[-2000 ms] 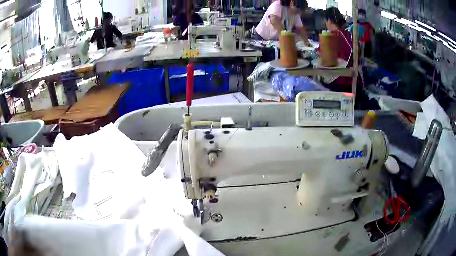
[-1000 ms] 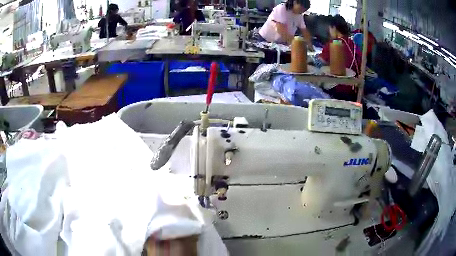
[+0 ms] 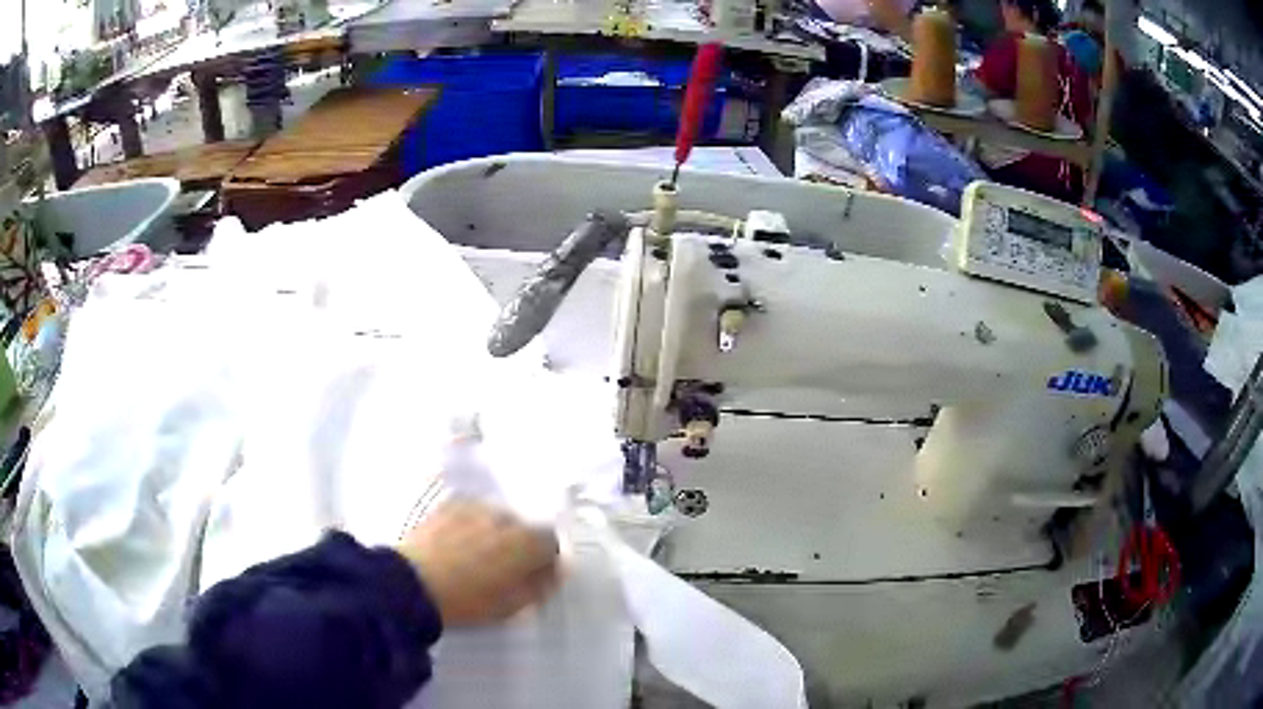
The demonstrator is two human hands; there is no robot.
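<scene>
A large white garment piece (image 3: 319,388) lies heaped and spread left of the needle of the sewing machine (image 3: 859,333). A white strip (image 3: 713,623) runs from near the presser foot (image 3: 640,468) down towards the bottom edge. My left hand (image 3: 488,561), in a dark sleeve, comes from the lower left and lies on the cloth left of the presser foot. Its fingers are curled on the cloth by a fold; the fingertips are blurred. My right hand is not in view.
A grey plastic-wrapped piece (image 3: 554,284) stands left of the machine head. A control panel (image 3: 1032,243) sits above the arm. Red-handled scissors (image 3: 1147,561) lie at the right. A pale tub (image 3: 485,194) and thread cones (image 3: 935,58) are behind.
The view has tilted down and shifted left. The cloth has been spread further over the left side, and my left hand with its sleeve now shows on it. A hand was only partly visible at the bottom edge before.
</scene>
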